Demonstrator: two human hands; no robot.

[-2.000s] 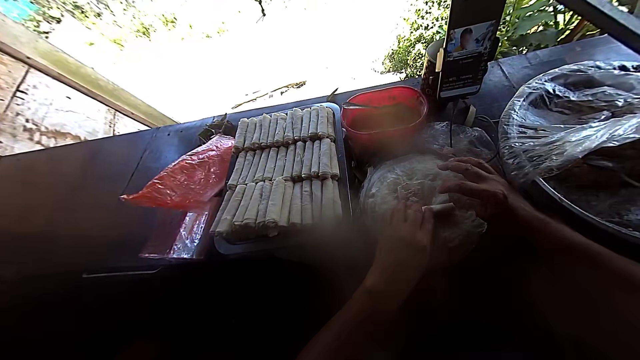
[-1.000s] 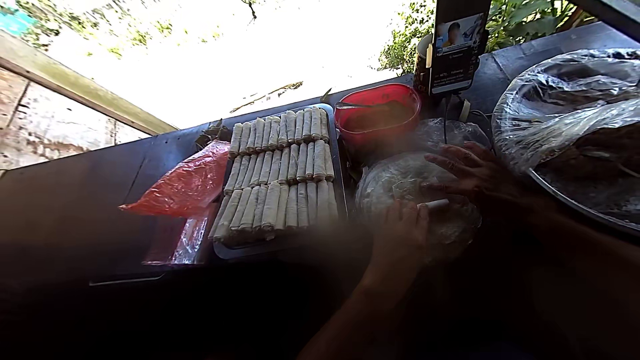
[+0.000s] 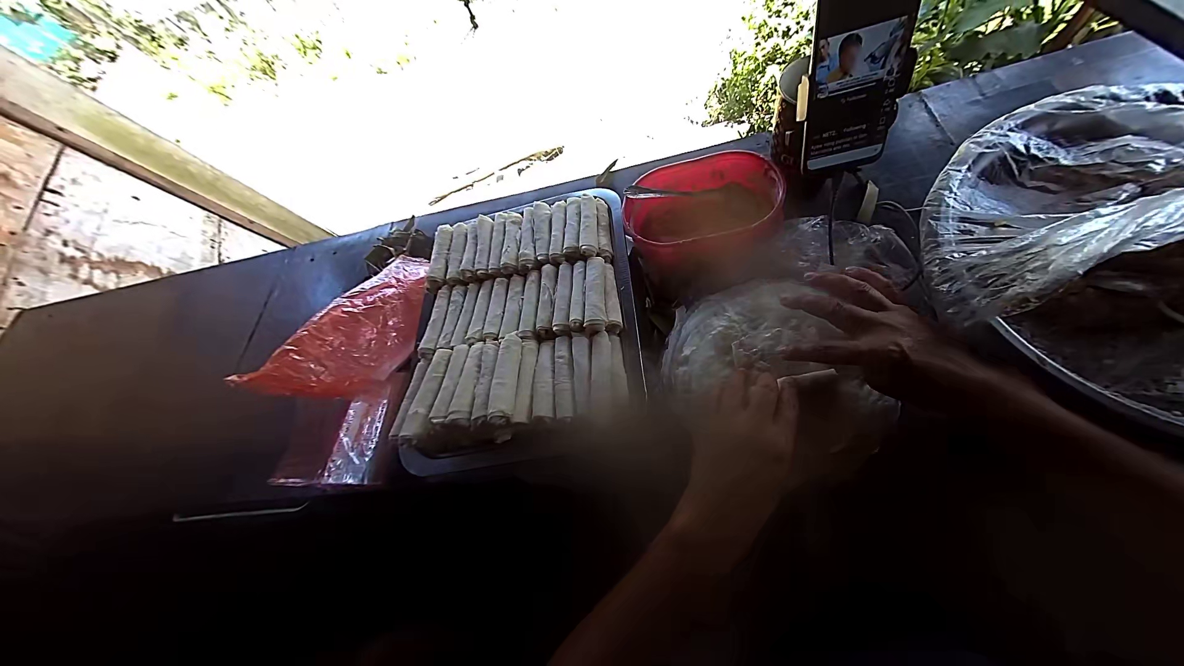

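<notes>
My left hand (image 3: 754,430) lies on the near left part of a clear plastic bag (image 3: 712,342), its fingertips close to a pale wrapper edge or roll (image 3: 809,379). From the right, my right hand (image 3: 869,333) rests over the same plastic with its fingers spread. What lies under both palms is hidden, and the near side is dark and blurred. Left of the hands, a metal tray (image 3: 636,356) holds three rows of pale rolled wrappers (image 3: 523,305). Behind the bag stands a red plastic tub (image 3: 698,245) with a brownish filling and a spoon (image 3: 671,192).
A red plastic bag (image 3: 347,333) and a clear packet (image 3: 356,439) lie left of the tray. A phone (image 3: 851,120) leans upright against a can (image 3: 789,111) at the back. On the right sits a large round metal tray (image 3: 1064,370) partly covered by plastic sheeting (image 3: 1017,222).
The pale roll that showed by my left fingertips in the earlier frames is now less distinct among the fingers. Both hands stay over the plastic bag.
</notes>
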